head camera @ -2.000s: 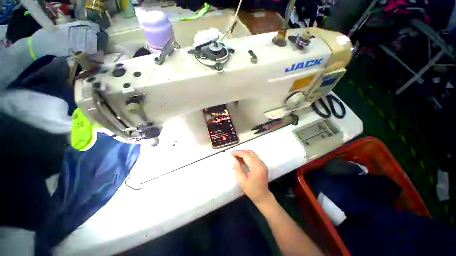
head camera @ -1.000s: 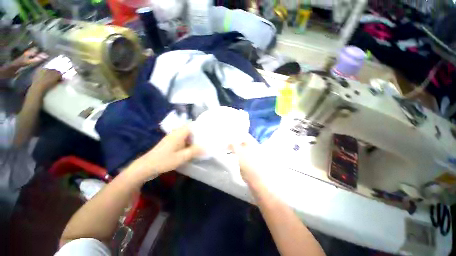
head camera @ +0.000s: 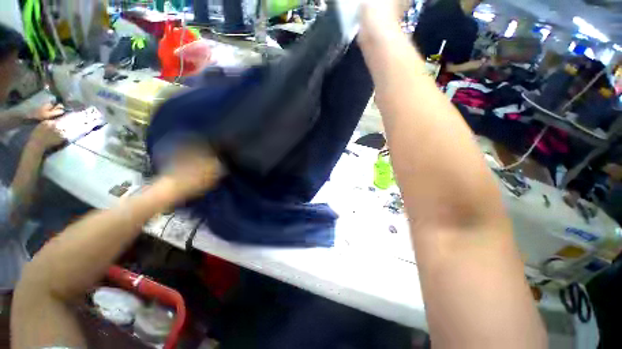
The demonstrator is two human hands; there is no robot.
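Observation:
A navy garment with dark grey parts [head camera: 273, 116] hangs blurred above the white table in front of me. My right hand [head camera: 382, 13] is raised at the top edge, partly cut off, and holds up a pale end of the garment. My left hand [head camera: 187, 170] is blurred at the garment's left side, gripping the navy cloth. A navy end [head camera: 310, 225] of the garment lies low over the table. The JACK sewing machine [head camera: 569, 235] stands at the right, mostly behind my right arm.
A neighbour's cream-yellow machine [head camera: 126, 102] stands left, with a person's hands [head camera: 51, 123] beside it. A red basket [head camera: 179, 310] is below the table. Black scissors [head camera: 576, 301] lie at the right end. A neon-green tag [head camera: 383, 172] hangs near the machine. Another person [head camera: 447, 34] is at the back.
The garment has been lifted from the table. My right hand has gone up with its pale end; my left hand has moved left and up. The view has tilted up.

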